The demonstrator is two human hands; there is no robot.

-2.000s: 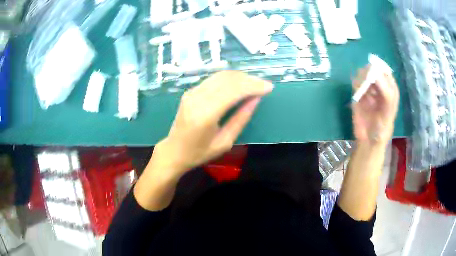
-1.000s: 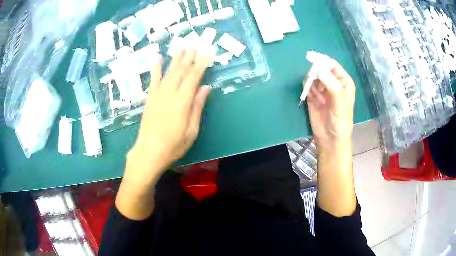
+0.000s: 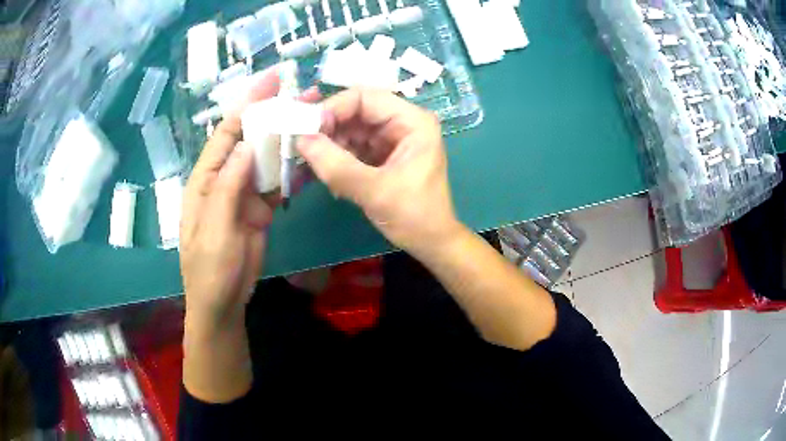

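Note:
My left hand [image 3: 226, 198] holds a white housing [image 3: 263, 146] upright between thumb and fingers, in front of the clear parts tray [image 3: 468, 110]. My right hand [image 3: 392, 164] pinches a small white fitting [image 3: 302, 118] against the housing's upper part. A thin white rod part [image 3: 286, 168] with a dark lower tip stands beside the housing. Glare and my fingers hide how these pieces join. The tray holds rod parts and loose white pieces. Two white units [image 3: 123, 214] lie on the bench at left, with translucent covers [image 3: 150, 95] behind them.
A plastic bag [image 3: 73, 185] with white pieces lies at left. White blocks [image 3: 487, 30] lie at the far side of the green bench [image 3: 552, 129]. Stacked clear trays [image 3: 702, 129] stand at right. A filled tray [image 3: 99, 379] is low at left. A red stool [image 3: 702, 297] is low at right.
My left hand has come up off the parts tray and now holds a housing. My right hand has moved left with its white part to meet it. The view has shifted slightly.

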